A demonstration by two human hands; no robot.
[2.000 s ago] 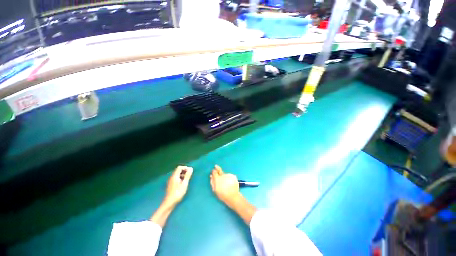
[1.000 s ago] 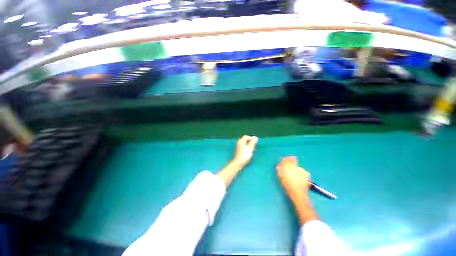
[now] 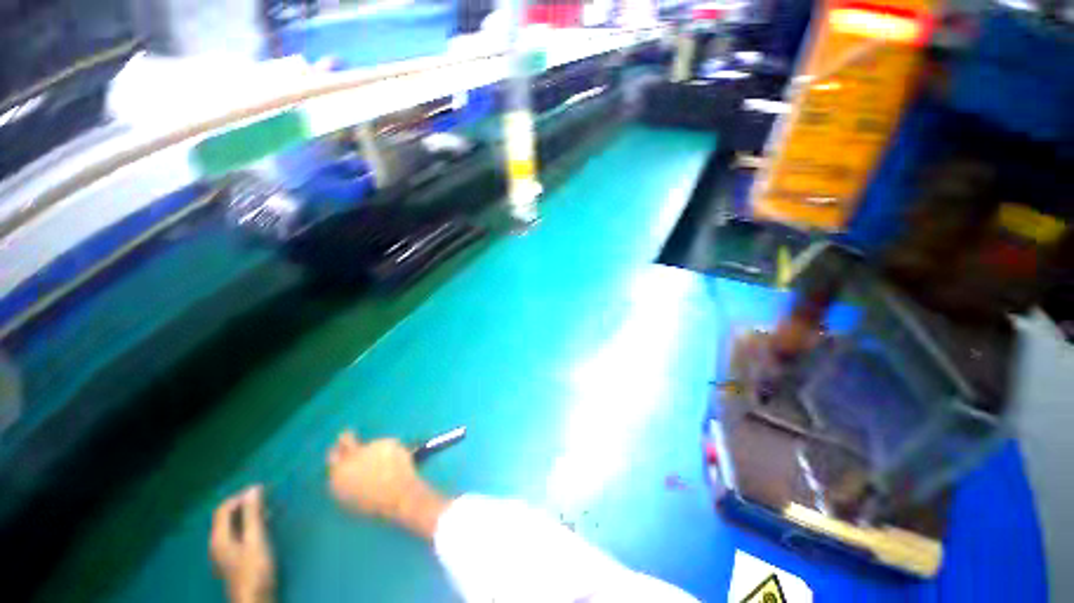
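Observation:
My right hand (image 3: pixel 375 477) is closed around a rod assembly (image 3: pixel 441 444). Its dark part and silver end stick out to the right of the fist, above the green work surface (image 3: pixel 495 342). My left hand (image 3: pixel 244 544) is at the lower left, blurred, with its fingers curled and a small dark spot between them. Whether it holds something cannot be told. The hands are apart.
At right, a press with a brown base (image 3: pixel 777 454) and clear guard (image 3: pixel 883 389) stands on a blue table (image 3: pixel 636 536). A pale strip (image 3: pixel 866 539) lies on its front edge. A black tray (image 3: pixel 406 247) sits beyond the green surface, below a white shelf (image 3: pixel 389 100).
The view has swung right, bringing the press into sight. The hands now appear lower and further left. The rod is still in my right hand.

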